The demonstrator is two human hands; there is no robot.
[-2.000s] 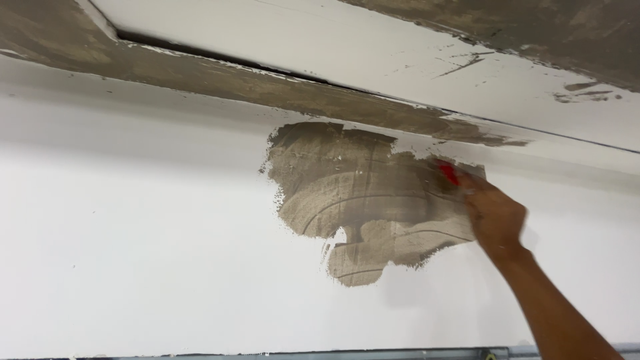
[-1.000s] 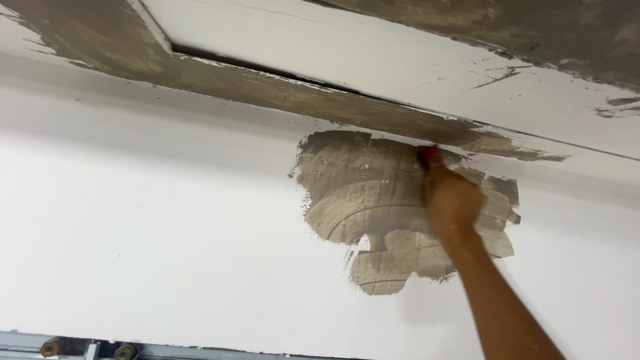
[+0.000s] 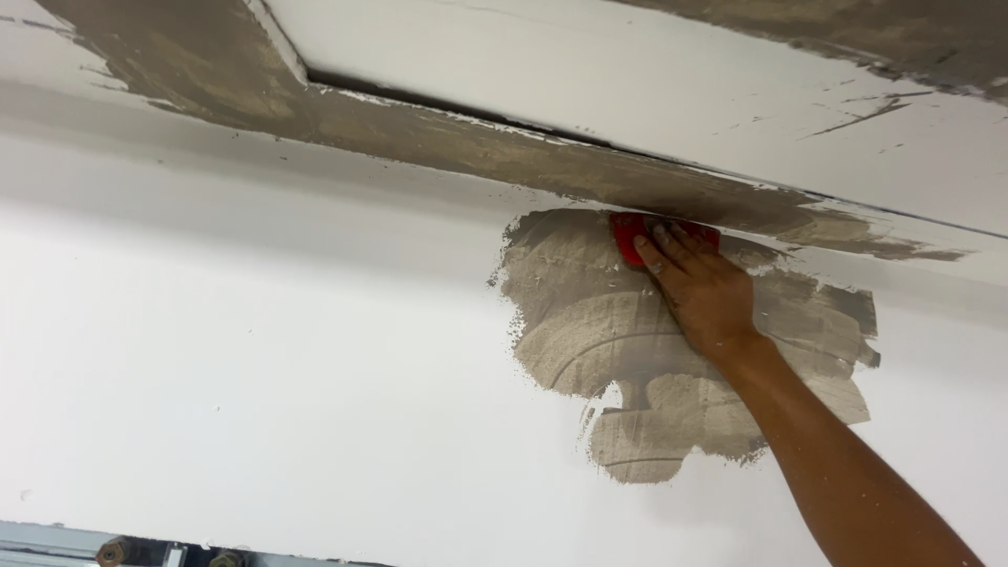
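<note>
My right hand (image 3: 697,287) grips a flat red scraper (image 3: 628,238) and presses it against the white wall (image 3: 260,378), just under the corner where the wall meets the ceiling. Beneath the hand lies an irregular patch of grey-brown filler (image 3: 598,335), with curved ridges and ragged edges. A band of similar filler (image 3: 472,150) runs along the ceiling edge above the scraper. My fingers hide part of the scraper. My left hand is out of view.
Overhead, a white ceiling panel (image 3: 551,71) is bordered by a dark gap. More filler (image 3: 906,39) covers the ceiling at the upper right. Along the bottom left runs a grey metal rail (image 3: 47,539) with bolts (image 3: 116,550).
The right hand with the red scraper has moved left across the patch, from its right side to the upper middle. The scraper now lies broad against the wall.
</note>
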